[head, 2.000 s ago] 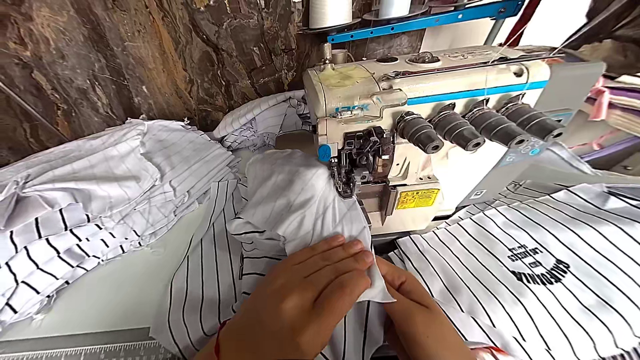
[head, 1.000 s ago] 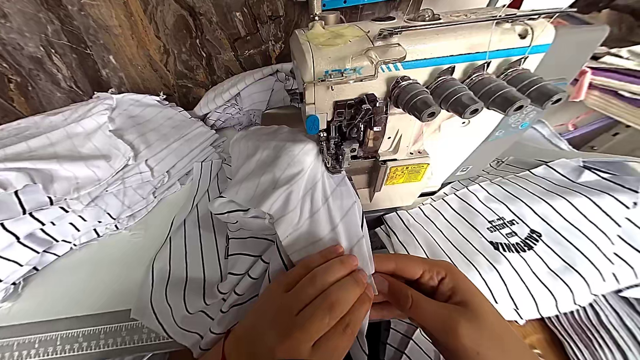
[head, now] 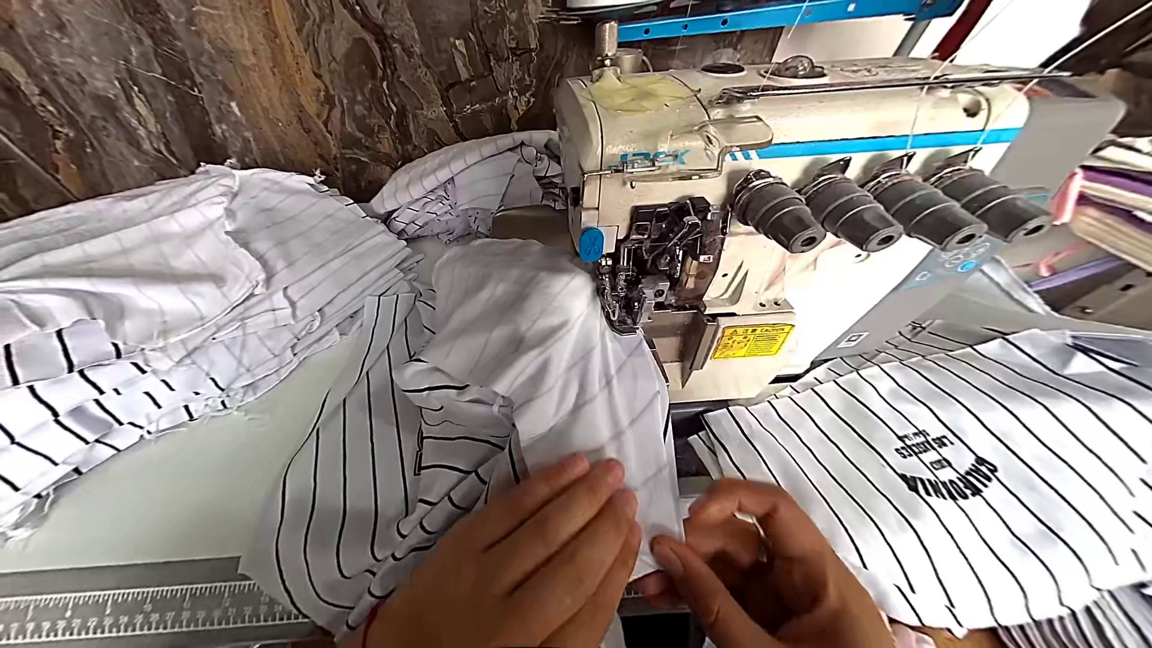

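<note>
White fabric with dark stripes (head: pixel 576 378) runs from below my hands up to the presser foot (head: pixel 625 315) of a Jack overlock sewing machine (head: pixel 810 135). My left hand (head: pixel 540 549) lies flat on this fabric, fingers together and pointing away from me, pressing on it. Close on its right, my right hand (head: pixel 765 567) has thumb and bent fingers at the fabric's right edge; whether they pinch the edge is hard to tell. Bunched striped cloth (head: pixel 360 450) lies left of the piece and partly under my left hand.
A pile of cut striped pieces (head: pixel 180 270) lies on the left, beside a ruler (head: pixel 135 612) along the table's front edge. Striped panels with a black print (head: pixel 945 459) lie on the right. More fabric (head: pixel 477 184) rests behind the machine head, near a brown marbled wall (head: pixel 270 81).
My right hand's thumb and fingers have opened somewhat at the fabric edge since a second ago. My left hand stays flat on the cloth. The view has shifted slightly.
</note>
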